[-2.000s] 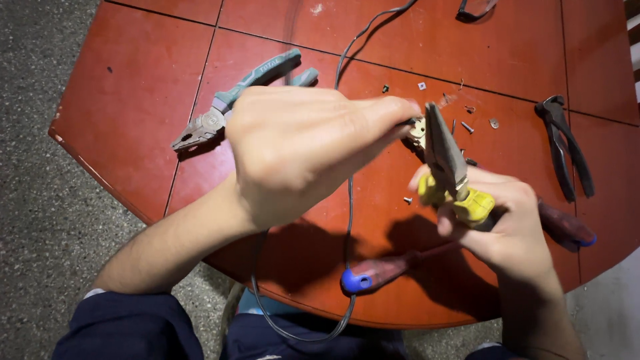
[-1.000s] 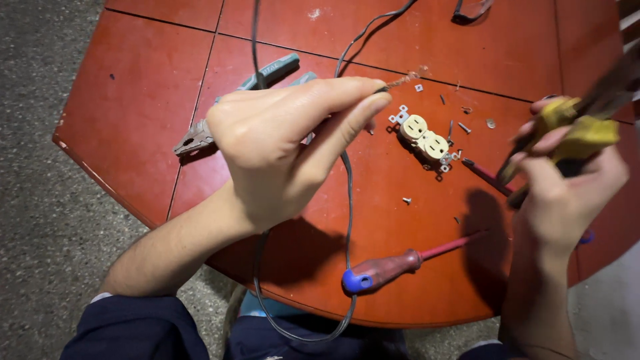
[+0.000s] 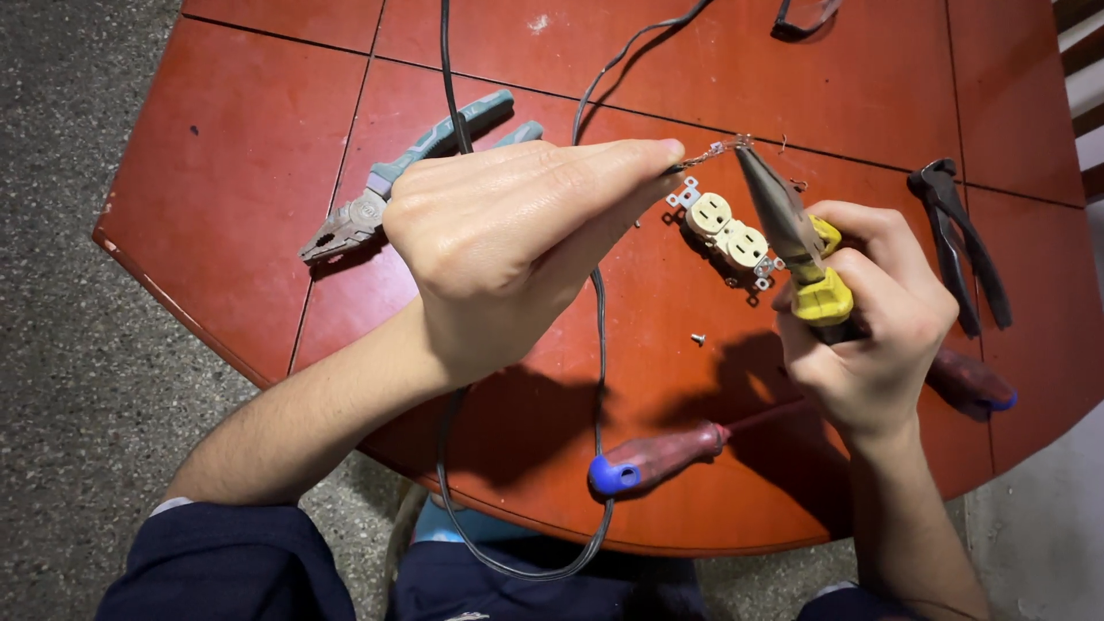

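My left hand [image 3: 509,233] pinches the end of a black electrical cord [image 3: 446,78], and frayed bare copper strands [image 3: 714,153] stick out to the right past the fingertips. In my right hand [image 3: 880,319] are long-nose pliers [image 3: 780,207] with yellow and black handles, their tip at the far end of the strands; whether the jaws grip them I cannot tell. Between the hands, on the red table, lies a cream duplex electrical receptacle [image 3: 727,230] with metal mounting tabs. The cord's held part is mostly hidden inside my left hand.
Teal-handled combination pliers [image 3: 371,203] lie left, partly behind my left hand. A red-and-blue screwdriver [image 3: 660,461] lies near the front edge [image 3: 655,550], another screwdriver [image 3: 970,384] at right, beside end-cutting pincers [image 3: 959,241]. A small screw [image 3: 698,339] and wire scraps [image 3: 799,184] lie about.
My right hand, out to the right with the pliers a second ago, has come back left to the copper strands. My left hand keeps about the same place.
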